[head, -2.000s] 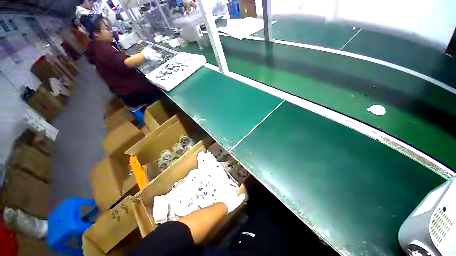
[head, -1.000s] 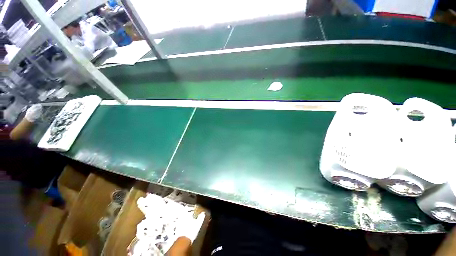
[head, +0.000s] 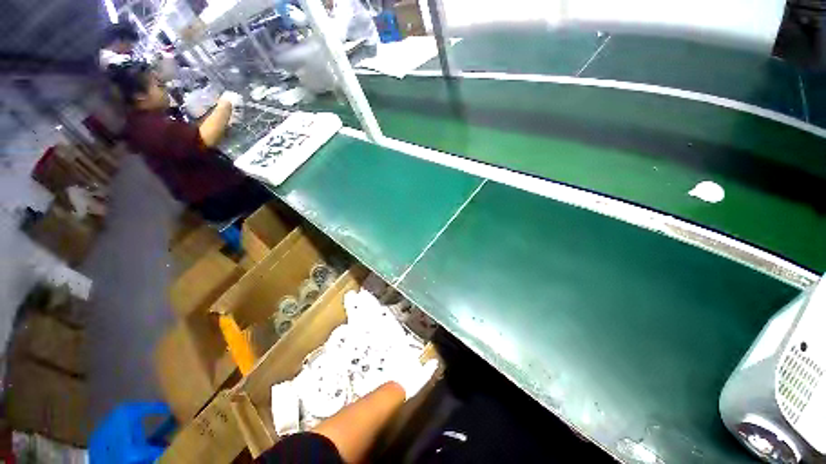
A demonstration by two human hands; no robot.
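An open brown carton (head: 335, 328) below the bench edge holds a heap of small white plastic parts (head: 349, 358). My left hand (head: 412, 373) is in this carton at its right side; the bare forearm and dark sleeve come from the bottom edge. The white glove blends with the white parts, so I cannot tell whether the fingers hold anything. My right hand is out of the picture. A white and grey appliance housing (head: 786, 385), with a slotted vent and a round metallic opening, stands on the bench, cut off by the right edge.
The green bench (head: 561, 299) runs beside a green belt carrying a white piece (head: 708, 191). A neighbouring carton holds round parts (head: 299, 304) and an orange strip (head: 237, 344). A seated person (head: 181, 154) works behind a white parts tray (head: 290, 145). A blue stool (head: 131, 433) is lower left.
The view swung right, then back left, so only one housing shows now instead of several. My left hand stays in the carton. The white piece on the belt sits slightly further right than two seconds ago.
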